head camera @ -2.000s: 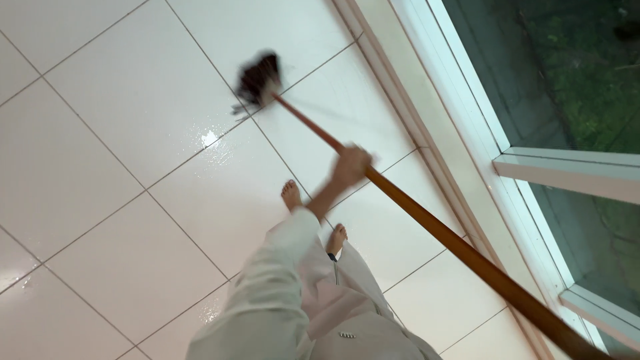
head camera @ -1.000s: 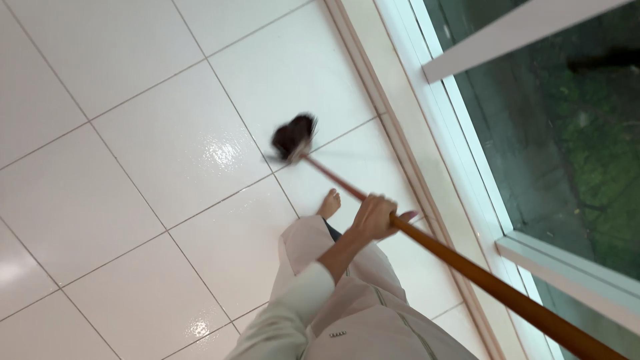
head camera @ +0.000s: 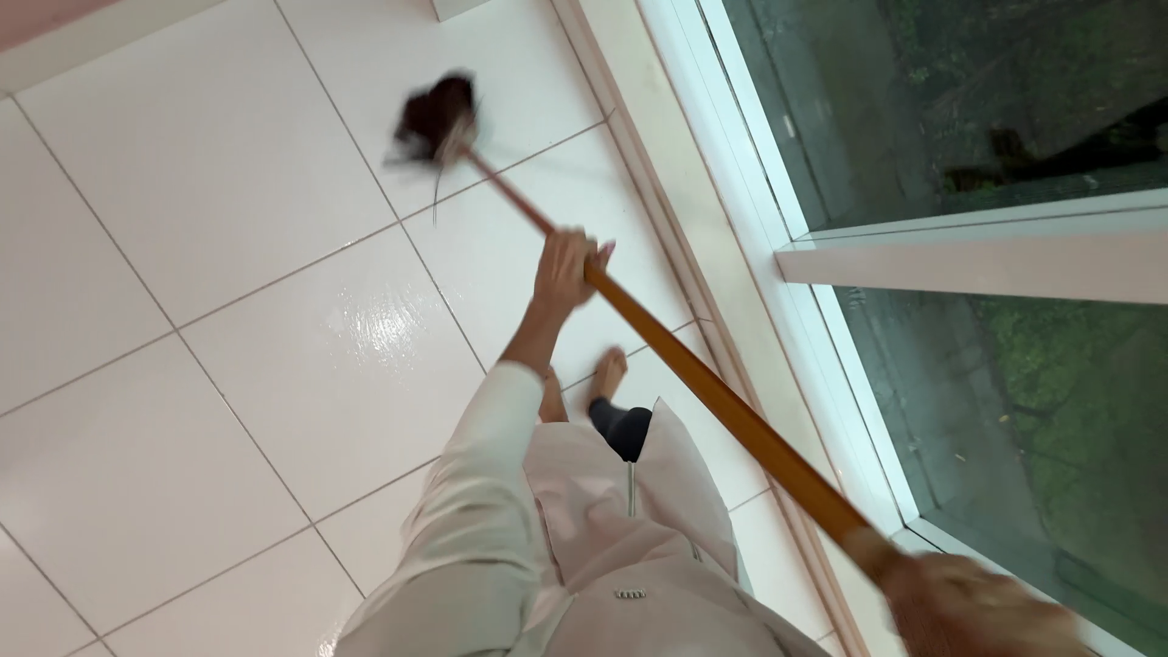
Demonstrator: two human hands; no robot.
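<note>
A long wooden pole (head camera: 721,392) runs from the lower right up to a dark, blurred mop or broom head (head camera: 438,119) over the white tiled floor (head camera: 255,274). My left hand (head camera: 568,265) is closed around the pole about midway, below the head. At the lower right, my right hand (head camera: 976,602) grips the upper end of the pole and is blurred. The head's dark strands hang loosely, with a few thin ones trailing beneath it. Whether the head touches the floor cannot be told.
Glass panes in a white frame (head camera: 785,260) line the right side, above a low ledge (head camera: 693,182). My bare feet (head camera: 610,370) stand on the tiles near that ledge. Wet-looking glare (head camera: 379,324) shows on the floor. A pale wall base (head camera: 109,41) crosses the top left.
The view has shifted along the floor, so the wall base at the top left now shows. My right hand has come into view on the pole. My left hand stays on the pole.
</note>
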